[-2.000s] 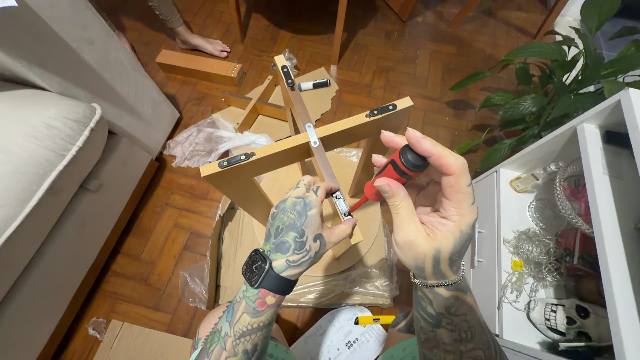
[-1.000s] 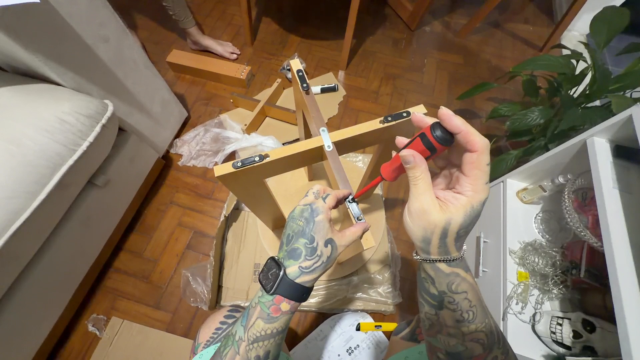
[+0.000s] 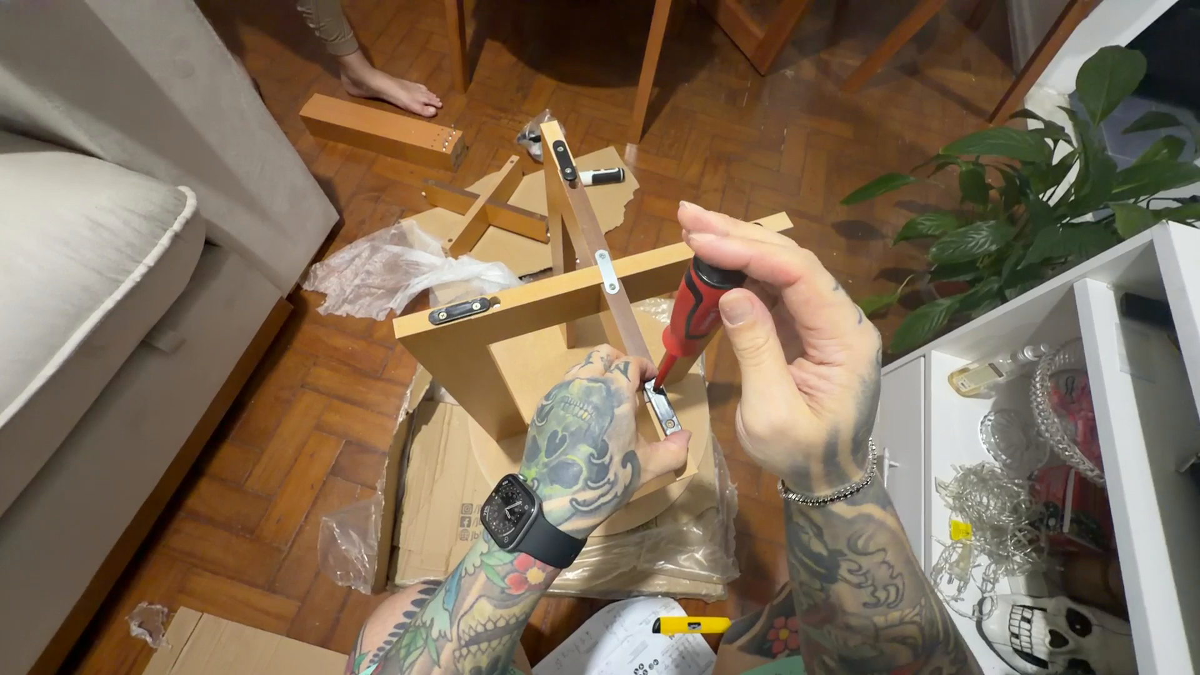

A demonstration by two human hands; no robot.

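Note:
A cross-shaped wooden furniture frame [image 3: 450,323] stands over a round wooden panel [image 3: 647,511], with a small metal plate [image 3: 607,271] where its boards cross. Black fittings sit on the board ends. My left hand [image 3: 586,450] grips the near end of the frame, fingers and thumb around a metal bracket [image 3: 663,409]. My right hand [image 3: 787,347] holds a red and black screwdriver [image 3: 694,309], thumb and fingers at the handle's top. The screwdriver stands steeply, its tip at the upper end of the bracket.
Cardboard [image 3: 441,497] and plastic wrap [image 3: 403,272] lie around the frame. Beyond are a wooden block [image 3: 375,129] and another person's bare foot [image 3: 389,86]. A sofa [image 3: 84,253] is left; a plant [image 3: 994,197] and open white drawer [image 3: 1092,375] are right. A yellow cutter [image 3: 692,625] lies on paper.
My right hand has brought the screwdriver from a slanted to a much steeper position, its tip still at the bracket. My left hand stays on the frame's near end.

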